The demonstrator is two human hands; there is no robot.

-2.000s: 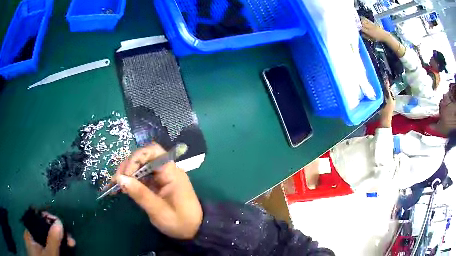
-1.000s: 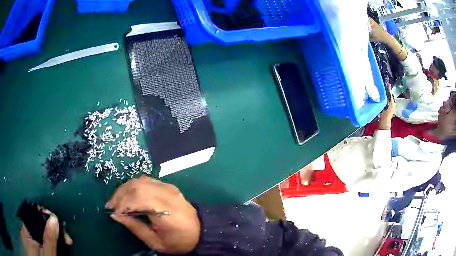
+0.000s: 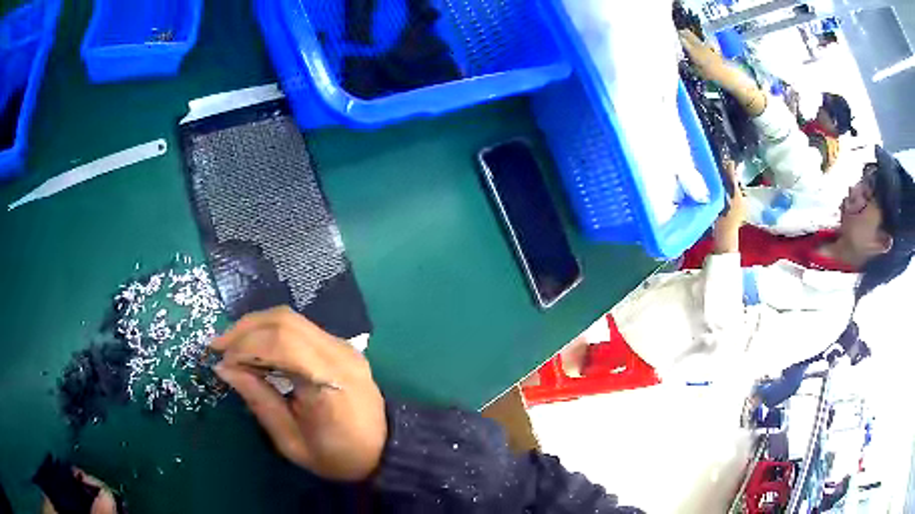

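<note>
My right hand [image 3: 306,392] holds the tweezers [image 3: 286,376] pen-like; they are mostly hidden by the fingers, with the tip at the right edge of the scattered white pieces [image 3: 166,341]. A heap of tiny black pieces [image 3: 92,381] touches the white heap on its left. My left hand [image 3: 98,499], cut off by the lower edge, holds a black workpiece bundle [image 3: 62,484] at the bottom left. The black sheet of small parts [image 3: 266,201] lies just beyond my right hand, which covers part of its near end.
A white flat blade [image 3: 90,173] lies at the left. Small blue bins [image 3: 138,60] stand at the back left. A blue basket [image 3: 441,98] holds black strips; a second basket [image 3: 592,171] holds white plastic [image 3: 642,110]. A smartphone [image 3: 530,223] lies before them. Seated workers [image 3: 763,291] are at the right.
My right hand has moved up to the white heap, over the near end of the black sheet. The bench view has shifted left, and less of my left hand shows.
</note>
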